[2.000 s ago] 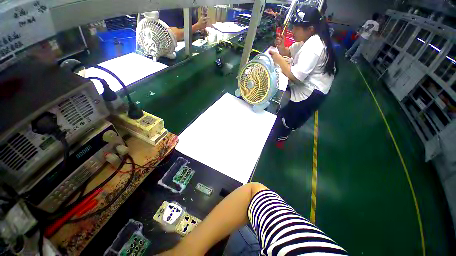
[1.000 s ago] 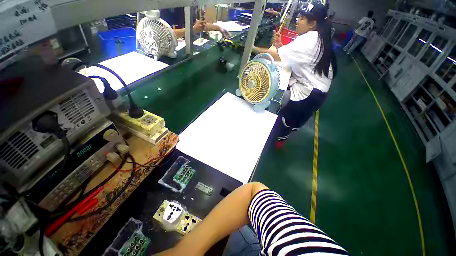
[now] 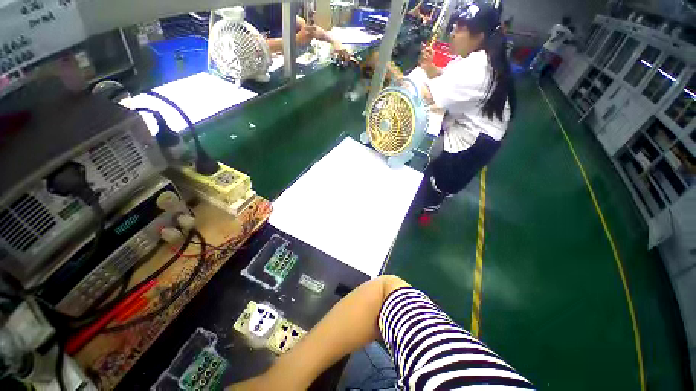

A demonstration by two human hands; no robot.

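Note:
A bare forearm in a black-and-white striped sleeve reaches from the lower right across the black test panel (image 3: 320,261); its hand is cut off by the bottom edge, so what it holds cannot be seen. No other hand of mine is in view. The forearm passes beside a cream socket strip (image 3: 286,337) with a round white plug adapter (image 3: 263,320) on it. Two green boards in clear boxes lie on the panel, one farther away (image 3: 280,262) and one nearer (image 3: 204,372). A small grey-green display strip (image 3: 311,283) lies between.
Stacked grey instruments (image 3: 91,183), red test leads (image 3: 114,315) and a cream extension socket (image 3: 221,183) stand left. A white bench sheet (image 3: 347,202) lies beyond the panel, with a blue fan (image 3: 393,126) at its far end. A person (image 3: 477,99) stands behind the fan.
The forearm has shifted very slightly at its lower end. The person by the fan has leaned and moved the arms down toward it.

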